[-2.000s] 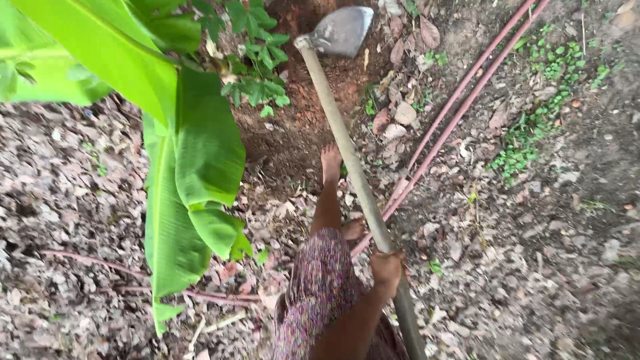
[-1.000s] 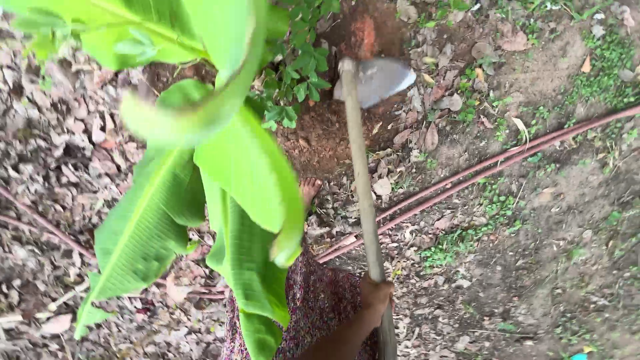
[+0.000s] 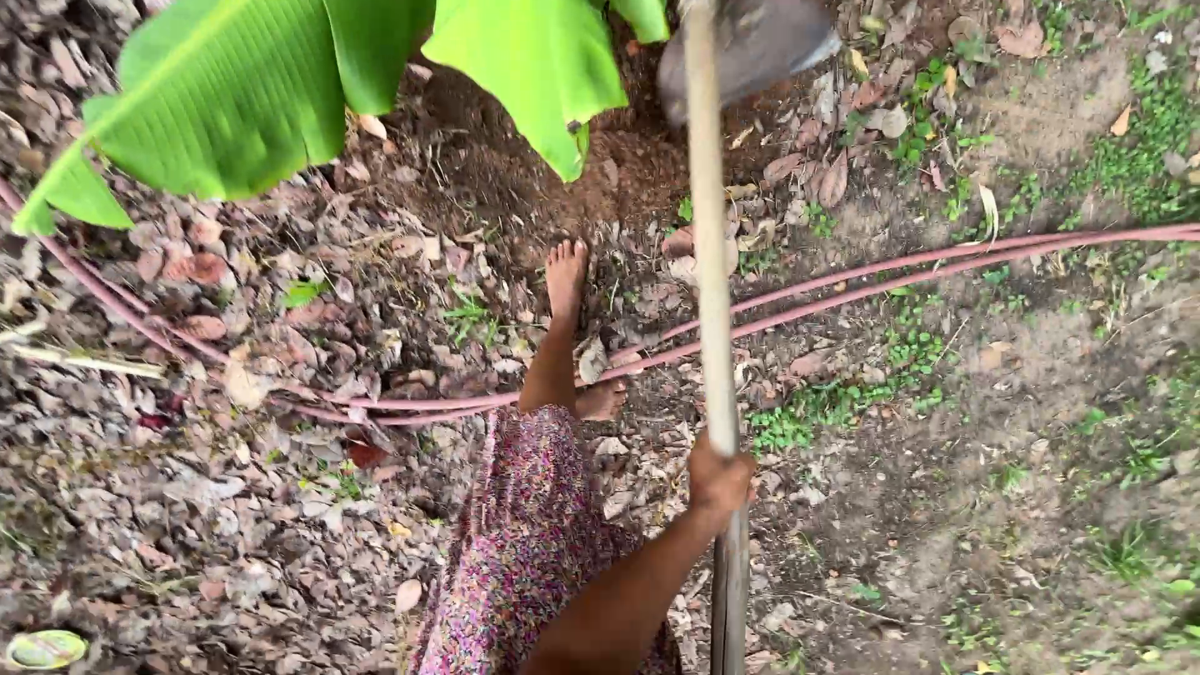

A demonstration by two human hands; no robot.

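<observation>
My left hand [image 3: 720,480] is closed around the long wooden handle [image 3: 712,281] of a hoe, right of the skirt. The handle runs up the view to a broad metal blade [image 3: 750,56], which is blurred and partly cut off by the top edge, over reddish-brown soil [image 3: 600,178]. The handle's lower end leaves the view at the bottom. My right hand is not in view. One bare foot [image 3: 566,272] stands at the edge of the dug soil; the other foot [image 3: 600,398] is partly hidden behind the leg, beside the hoses.
Two pinkish hoses [image 3: 844,286] cross the ground, passing behind the handle and leg. Large green banana leaves [image 3: 234,94] hang at the upper left. Dry leaves [image 3: 281,525] cover the left ground; low green weeds [image 3: 787,427] grow at right. A patterned skirt [image 3: 544,534] hangs around my legs.
The view has shifted, with the hoe blade now nearer the top edge and the feet more visible. The banana leaves no longer cover the skirt. My left hand keeps its grip on the handle.
</observation>
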